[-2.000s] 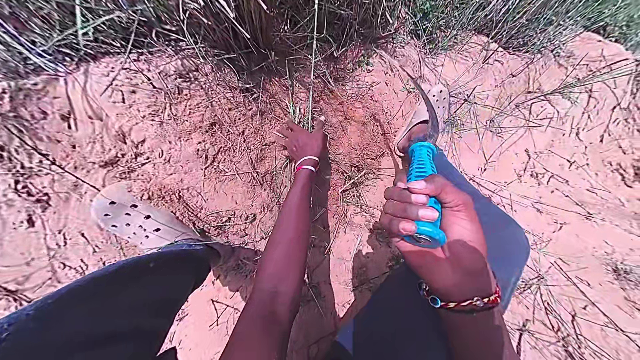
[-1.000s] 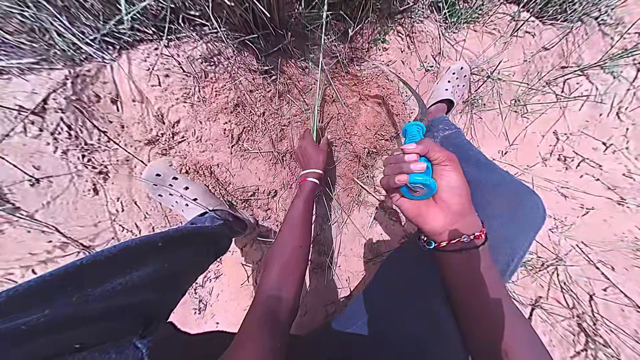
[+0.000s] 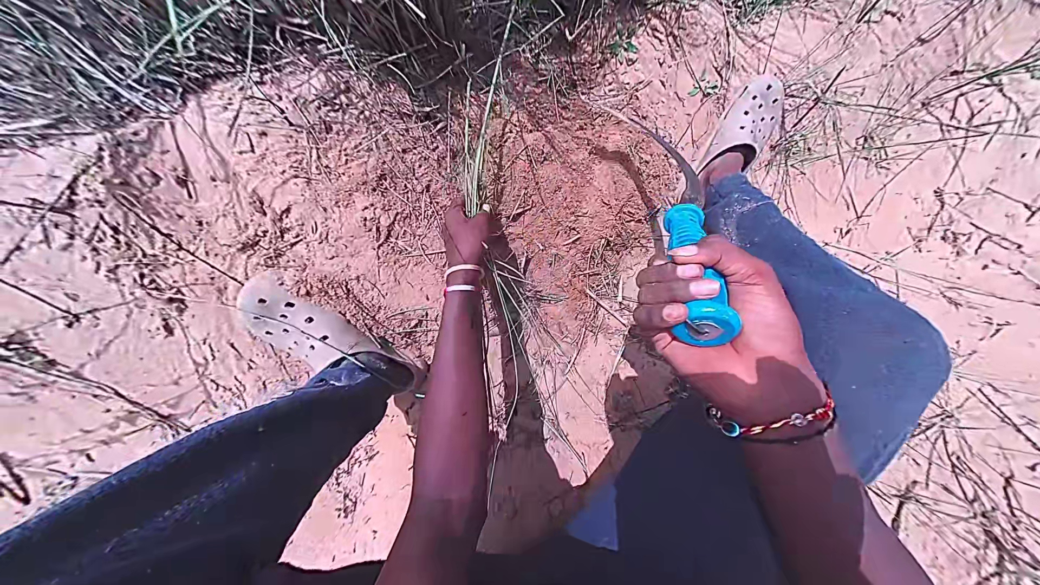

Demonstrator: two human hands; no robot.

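My right hand (image 3: 723, 325) is closed around the ribbed blue handle of a sickle (image 3: 685, 223). The sickle's thin curved blade points up and to the left, in front of my right shoe. Left of it, my left hand (image 3: 469, 236) grips a thin bunch of long grass stalks (image 3: 478, 175). The stalks run up from the fist toward the thicket, and loose ends trail down beside my forearm. The blade and the held grass are apart.
A dense grass thicket (image 3: 422, 41) lines the top of the view. My feet, in beige perforated clogs, stand apart, the left (image 3: 301, 321) and the right (image 3: 751, 118). Dry stems lie scattered over reddish sandy ground (image 3: 203, 317).
Two seconds ago my left hand had its fingers spread low at the grass; it has since closed on the stalks. My right hand has kept its hold on the sickle.
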